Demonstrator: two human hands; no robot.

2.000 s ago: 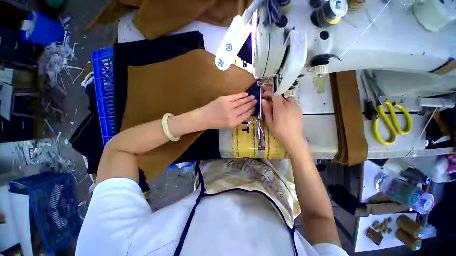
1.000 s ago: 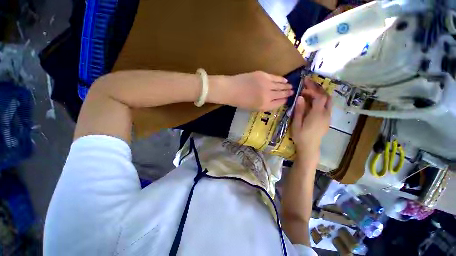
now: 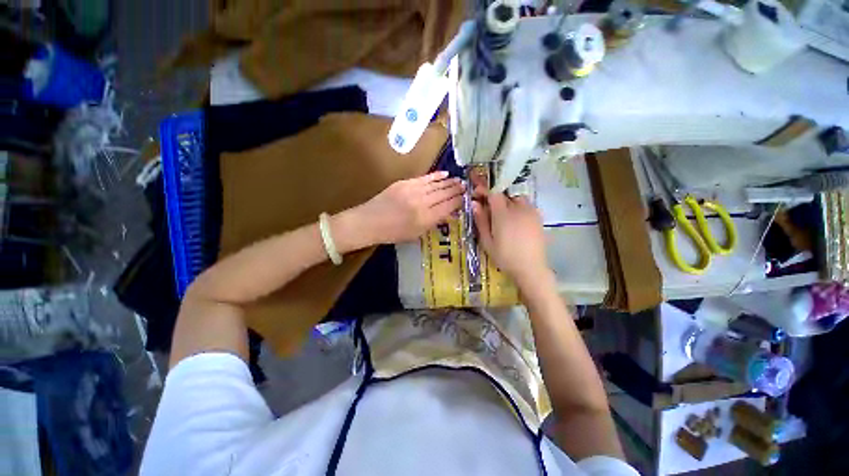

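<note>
A brown fabric panel (image 3: 289, 177) lies left of the needle of the white sewing machine (image 3: 652, 88), over black fabric (image 3: 368, 286). My left hand (image 3: 421, 206) lies flat, fingers together, on the dark cloth at the needle. My right hand (image 3: 507, 232) is just right of the needle, fingers bent at the fabric edge; what its fingertips hold is hidden. A thin shiny dark strip (image 3: 472, 256) runs from the needle toward my lap over the yellow tape (image 3: 443, 270). The presser foot is small and partly hidden by my fingers.
Folded brown strips (image 3: 626, 232) and yellow-handled scissors (image 3: 691, 237) lie right of the needle. A white lamp or switch unit (image 3: 416, 110) hangs left of the machine head. A blue basket (image 3: 183, 204) stands left. A clear bottle (image 3: 740, 358) and brown rolls (image 3: 752, 437) sit at the lower right.
The camera view swung close to the bed and back, showing the machine upright again. Both hands stay beside the needle, with small shifts. The brown panel remains left of it.
</note>
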